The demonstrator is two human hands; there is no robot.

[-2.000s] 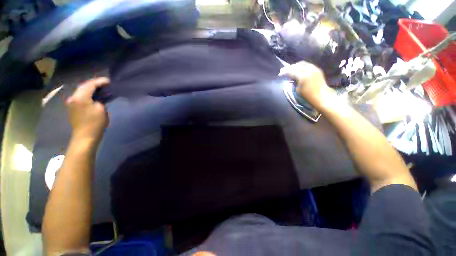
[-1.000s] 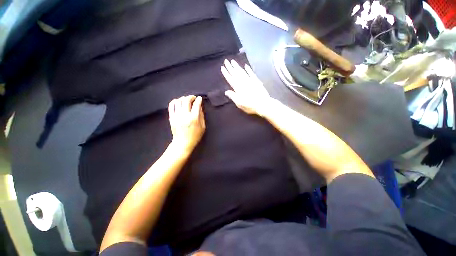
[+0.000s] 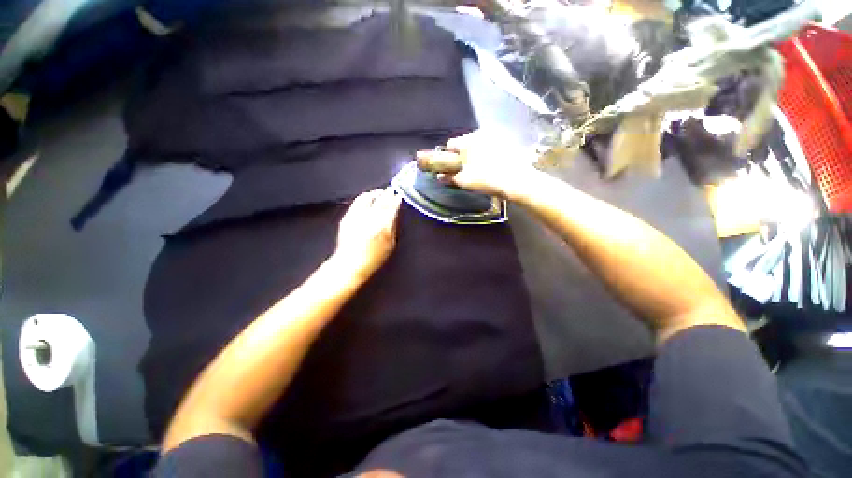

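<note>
A dark garment panel [image 3: 420,308] lies flat in front of me, with a seam line across its middle. My right hand [image 3: 476,166] is closed on the wooden handle of the steam iron [image 3: 453,201]. The iron's plate is on the panel at the seam line, its tip pointing left. My left hand [image 3: 369,224] rests on the panel just left of the iron's tip, fingers close together; whether it pinches cloth is hidden. Beyond the seam lie more dark panels [image 3: 346,103] in layers, with a narrow strip [image 3: 103,193] sticking out left.
A white tape roll [image 3: 56,353] with a loose tail stands on the grey table cover [image 3: 617,280] at the left. The ragged pale hose [image 3: 673,89] hangs at the upper right. A red plastic basket [image 3: 817,103] and white cut strips [image 3: 794,266] are at the far right.
My right hand has taken hold of the iron, which has moved left from its place on the right onto the panel's seam. My left hand stays near the seam. The view has shifted slightly.
</note>
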